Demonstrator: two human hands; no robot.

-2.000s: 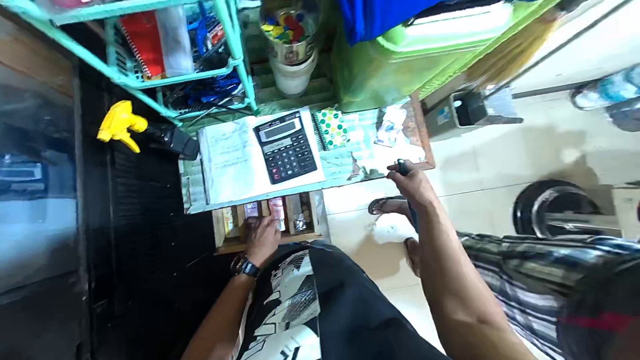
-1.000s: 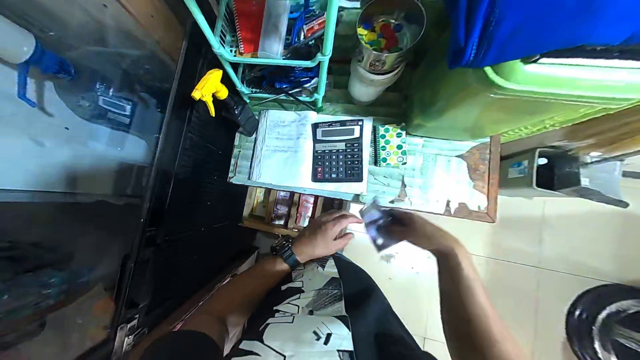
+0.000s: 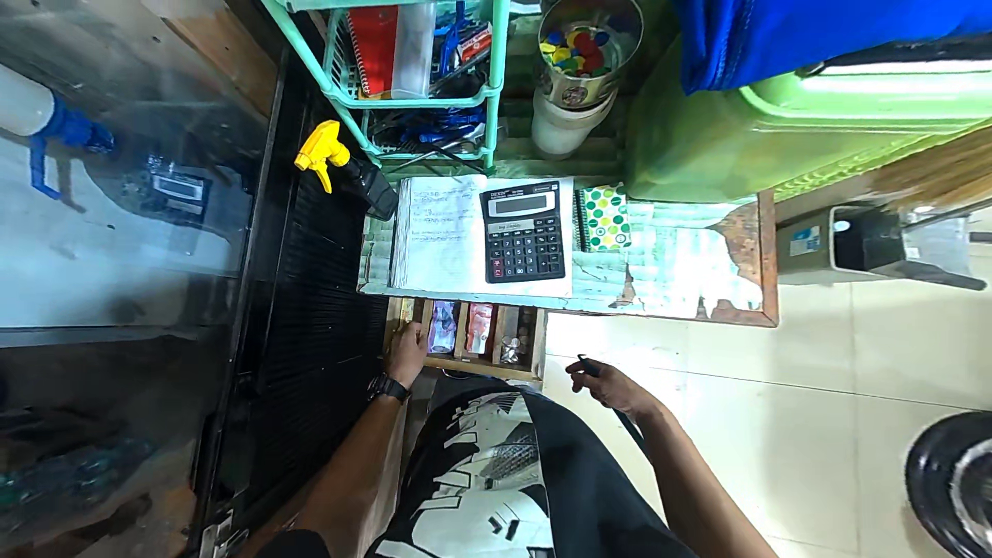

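My left hand (image 3: 406, 353) reaches into the leftmost compartment of an open wooden cash drawer (image 3: 484, 368); its fingertips are partly hidden, so its grip cannot be told. Beside it lie purple banknotes (image 3: 442, 327), red banknotes (image 3: 479, 327) and coins (image 3: 511, 349), each in a compartment. Over the floor to the right, my right hand (image 3: 612, 387) holds a slim black pen-like object (image 3: 590, 366). On the tabletop above the drawer, a black desk calculator (image 3: 524, 232) rests on an open notebook (image 3: 442, 232) with handwriting. A green-dotted spiral notepad (image 3: 606, 218) lies right of it.
A black spray bottle with a yellow trigger (image 3: 324, 155) stands left of the notebook. Behind are a mint plastic rack (image 3: 418, 101), a tin of colored caps or tokens (image 3: 590, 46) and a green plastic container (image 3: 697, 132). A grey bin (image 3: 806, 244) stands right of the worn table (image 3: 659, 298).
My left hand has moved left into the drawer's leftmost compartment. My right hand has moved away from the left, and the blurred dark item it held out a second ago no longer shows.
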